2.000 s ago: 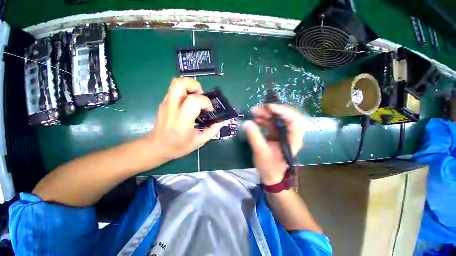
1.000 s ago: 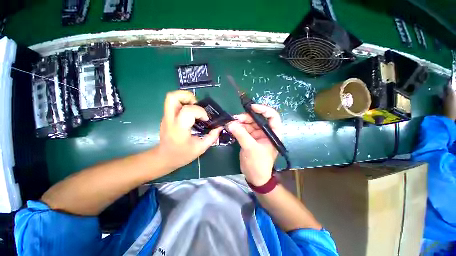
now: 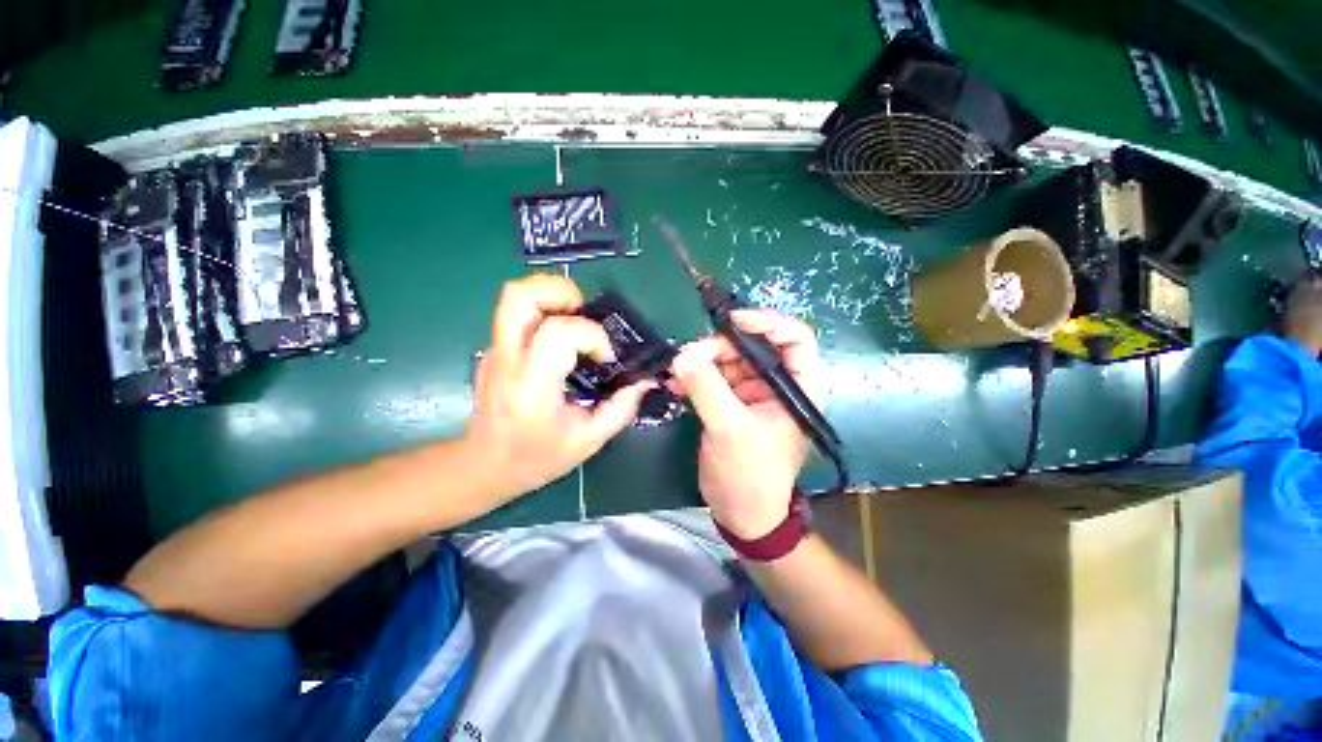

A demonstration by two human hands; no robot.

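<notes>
My left hand (image 3: 544, 384) holds a black battery (image 3: 621, 331) tilted over a board assembly (image 3: 660, 406), which is mostly hidden under the hand. My right hand (image 3: 751, 420) holds a black soldering iron (image 3: 768, 370) across the palm, its metal tip pointing up and to the left, away from the battery. The right thumb and fingertips meet at the right edge of the held battery, close to the left fingertips. Any thin leads there are too small to see. Another battery (image 3: 568, 223) lies flat on the bench beyond my hands.
Stacked board assemblies (image 3: 276, 254) lie at the left. Offcuts (image 3: 790, 290) are scattered right of centre. A fume fan (image 3: 909, 163), a cardboard tube (image 3: 998, 293), a black-and-yellow station (image 3: 1145, 276) and a carton (image 3: 1116, 594) stand at the right. A person's blue sleeve (image 3: 1269, 420) shows far right.
My right hand has moved in to the battery's edge, and the iron has swung from near my wrist to tip up-left. Over the last second the held battery's tilt has changed slightly.
</notes>
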